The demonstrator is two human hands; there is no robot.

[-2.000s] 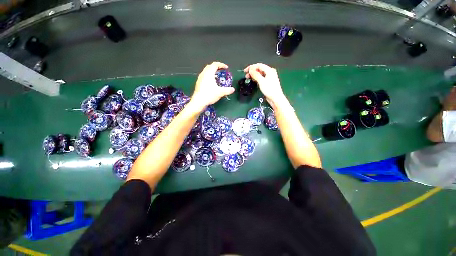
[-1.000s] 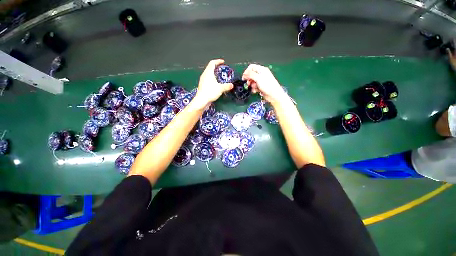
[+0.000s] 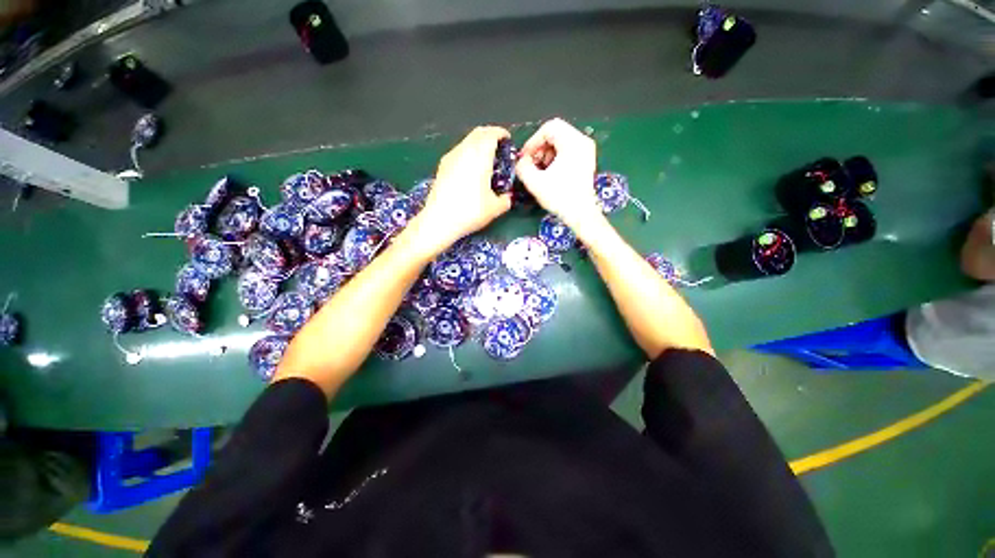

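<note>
My left hand [image 3: 476, 180] is closed around a round board unit [image 3: 504, 167], which is turned edge-on and mostly covered by the fingers. My right hand [image 3: 559, 166] is right beside it, thumb and fingertips pinched together at the unit's right side; what they pinch is hidden. A dark housing [image 3: 524, 198] shows only in part beneath the hands. A heap of round board units [image 3: 323, 240] with blue-white faces and pale lead wires lies on the green bench, left and centre. One more disc [image 3: 611, 192] lies just right of my right hand.
Several black housings [image 3: 826, 221] stand or lie at the right of the green bench top [image 3: 698, 164]. The dark conveyor belt [image 3: 491, 65] beyond carries spaced housings and discs. A metal post [image 3: 66, 169] is at left. A person's arm shows at the right edge; blue stools [image 3: 846, 344] stand below.
The disc in my left hand has turned from face-up to edge-on. My right hand has closed in beside it. More of the discs right of my right hand show. Belt items have shifted right.
</note>
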